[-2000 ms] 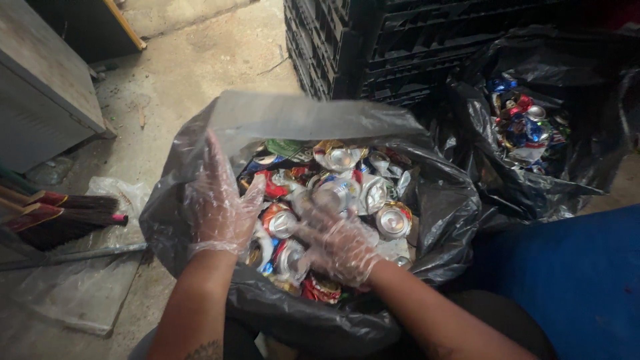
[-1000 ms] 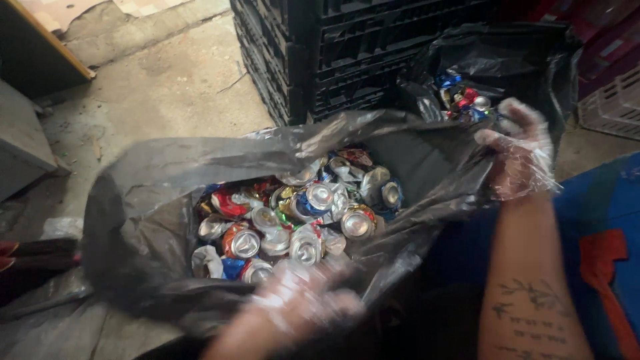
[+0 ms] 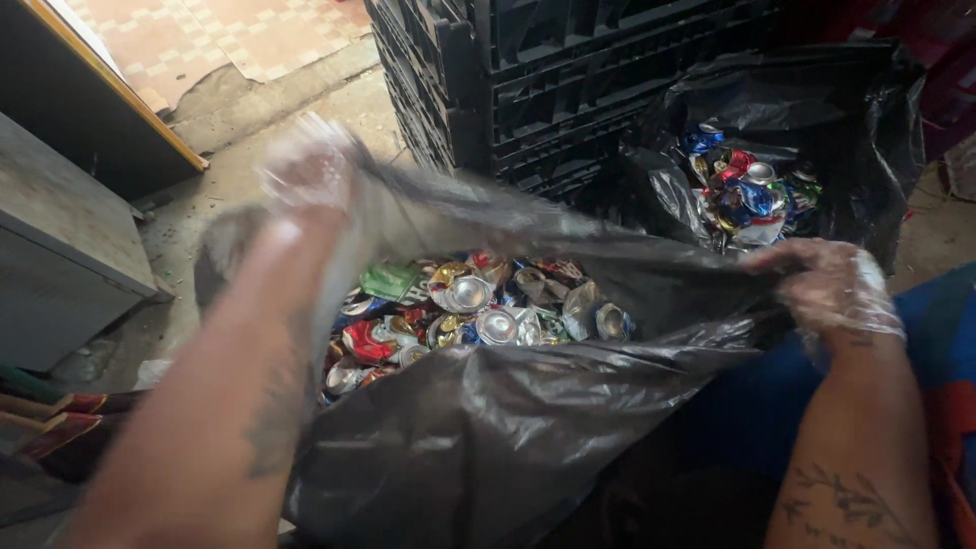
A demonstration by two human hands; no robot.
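A black plastic bag (image 3: 488,435) full of crushed aluminum cans (image 3: 465,293) lies open in front of me. My left hand (image 3: 313,171), in a clear plastic glove, is raised at the bag's far left rim and blurred by motion; the film stretches from it, though its fingers are not clear. My right hand (image 3: 827,286), gloved the same way, grips the bag's right rim. Between the two hands the far edge of the bag is pulled taut. The cans show silver ends with red, green, blue and gold sides.
A second black bag (image 3: 862,145) of crushed cans (image 3: 755,191) stands at the back right. Black plastic crates (image 3: 572,99) are stacked behind the bags. A grey cabinet (image 3: 69,236) is at the left, with brooms (image 3: 76,435) below it. Something blue (image 3: 938,320) lies at the right.
Two seconds ago both hands were over the cans. The right hand then moved to the bag's right rim; the left has since risen from the near side to the far left rim.
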